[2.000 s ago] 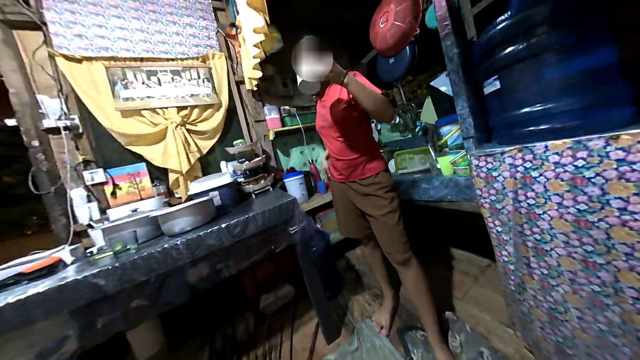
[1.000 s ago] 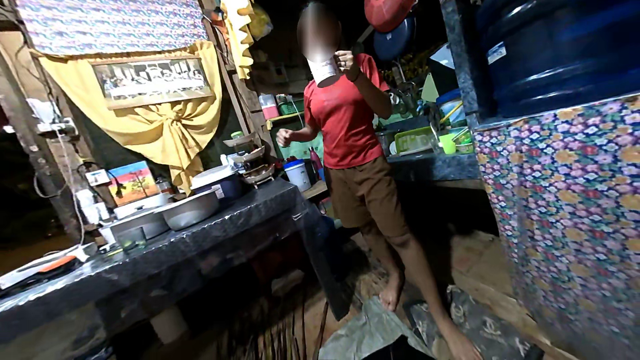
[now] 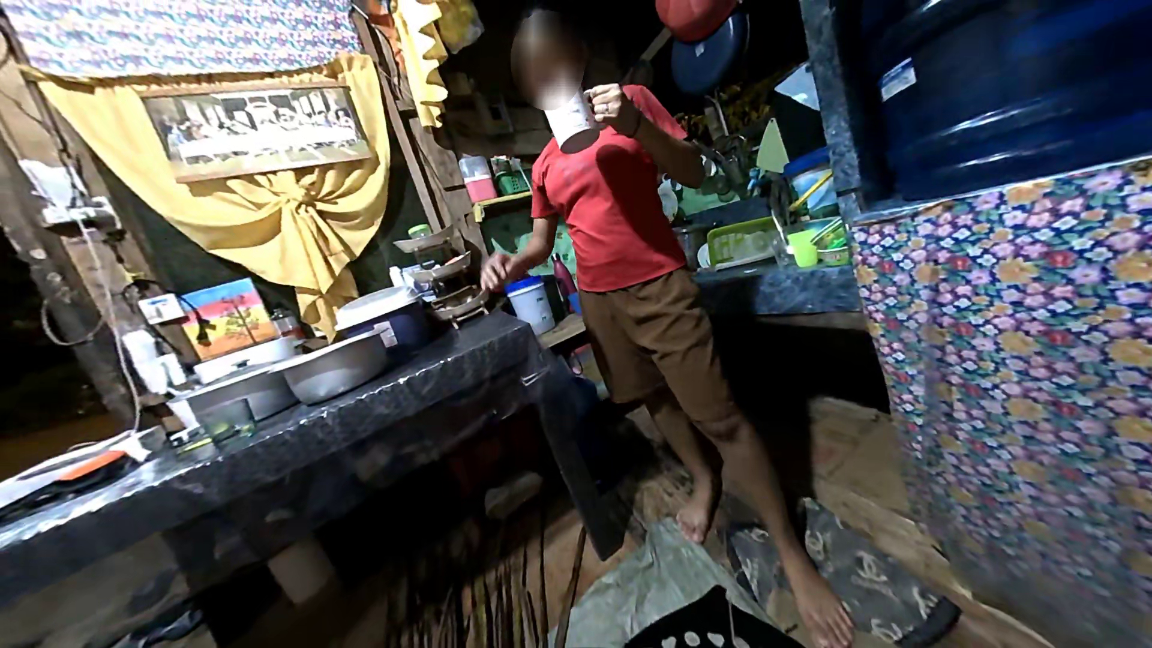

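Observation:
Neither my left hand nor my right hand is in view. Another person in a red T-shirt (image 3: 612, 207) and brown shorts stands facing me, one hand raising a white mug (image 3: 571, 121) to the face. That person's other hand hangs beside a tiered stand (image 3: 454, 279) at the end of the dark-covered table (image 3: 432, 369). On this table are an aluminium pan (image 3: 333, 367), a lidded pot (image 3: 238, 387), a dark blue container with a pale lid (image 3: 382, 315) and a drinking glass (image 3: 225, 418).
Cloths (image 3: 648, 585) lie on the floor by the person's bare feet. At the right stands a counter with a floral curtain (image 3: 1017, 360) below a large blue tank (image 3: 1017, 99). Behind the person, a green dish rack (image 3: 742, 243) and a light green cup (image 3: 803, 248) sit on a counter.
The other person has turned from side-on to face me, still with the mug at the face. The person's free hand has moved out from the hip towards the tiered stand.

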